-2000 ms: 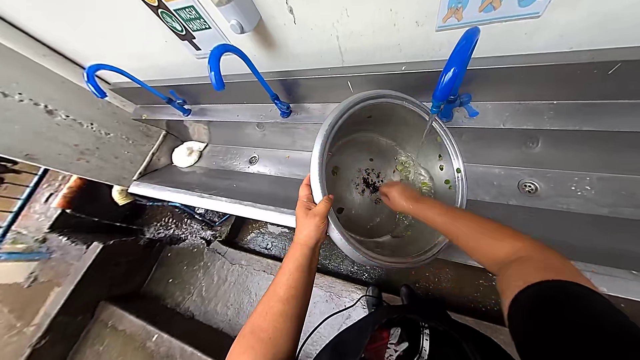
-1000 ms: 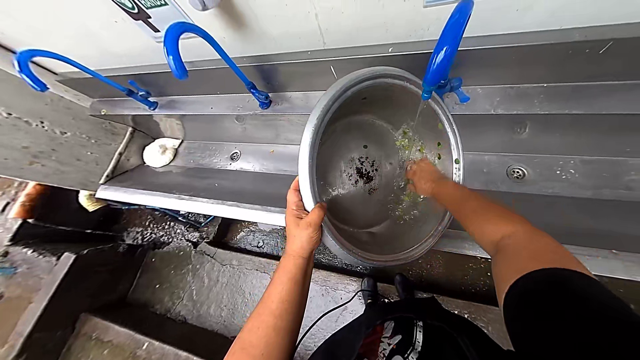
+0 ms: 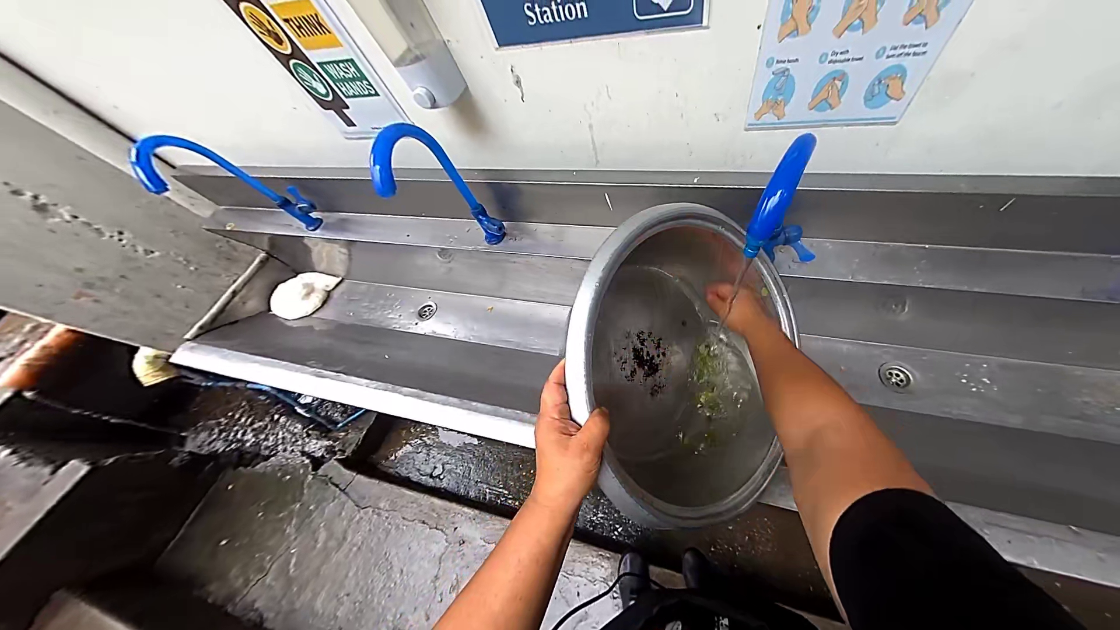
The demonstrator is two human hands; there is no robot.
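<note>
My left hand point(image 3: 569, 437) grips the near left rim of a large round metal basin point(image 3: 582, 350), which is tilted over the steel trough sink. Inside it are a patch of dark specks point(image 3: 644, 357) and, to the right, green scraps point(image 3: 710, 376) in shallow water. My right hand point(image 3: 733, 306) is inside the basin at its upper right wall, under a thin stream from the blue gooseneck tap point(image 3: 779, 197); its fingers are partly hidden by water and glare, and whether they hold anything cannot be told.
Two more blue taps point(image 3: 429, 166) stand to the left along the steel trough point(image 3: 472, 337). A white cloth-like thing point(image 3: 302, 295) lies at its left end. A soap dispenser point(image 3: 424, 70) and signs are on the wall. Below are wet concrete steps point(image 3: 254, 516) and my dark boots.
My right hand has moved from the middle of the basin up to its upper right wall, under the tap. My left hand keeps its hold on the rim. The view has shifted.
</note>
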